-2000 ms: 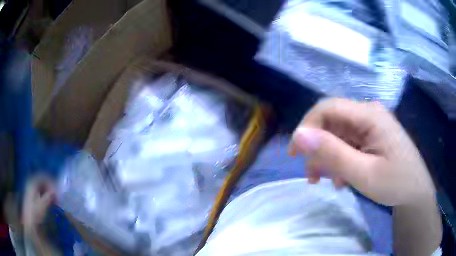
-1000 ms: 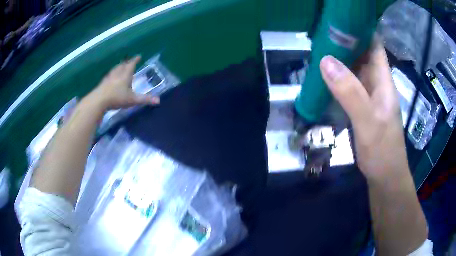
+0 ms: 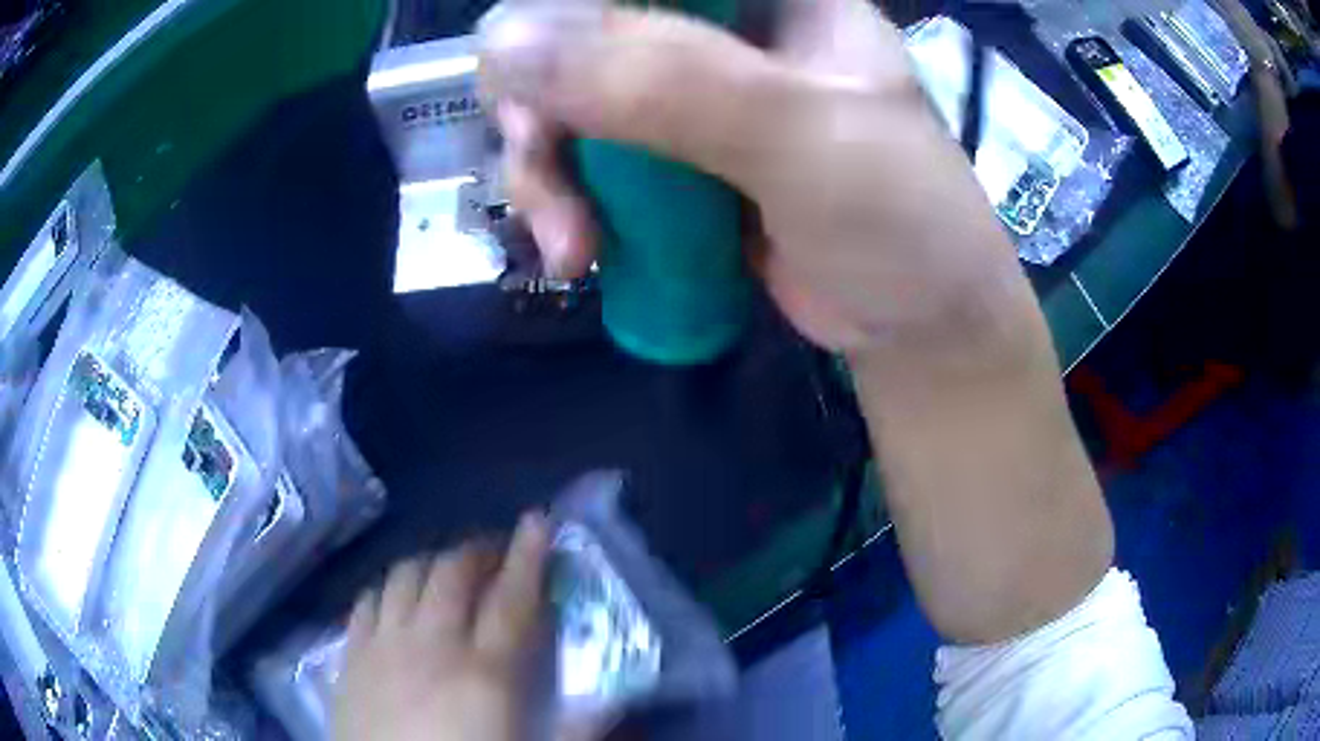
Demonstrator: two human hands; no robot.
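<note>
My right hand (image 3: pixel 811 159) is wrapped around the thick teal-green electric screwdriver (image 3: pixel 669 261), held upright above the dark worktop; its bit is blurred and not clear. My left hand (image 3: pixel 442 644) is blurred at the bottom centre, on a bagged unit (image 3: pixel 615 637) with a green circuit board at its right end. Whether its fingers grip the unit or only press on it is hard to tell. The screw feeder (image 3: pixel 449 239), a white-grey box with lettering, stands behind the screwdriver and is partly hidden by my right hand.
Overlapping bagged white housings (image 3: pixel 159 507) with green boards lie at the left. More housings in film (image 3: pixel 1021 152) and a dark and yellow strip-like item (image 3: pixel 1129 102) lie at the upper right. The green worktop edge (image 3: pixel 1093 282) curves down the right. Part of another person's arm (image 3: pixel 1270 116) shows.
The view has moved from a box of white pieces to the worktop. Since one second ago, the screwdriver has come away from the feeder, and my left hand has come to a bagged unit near me.
</note>
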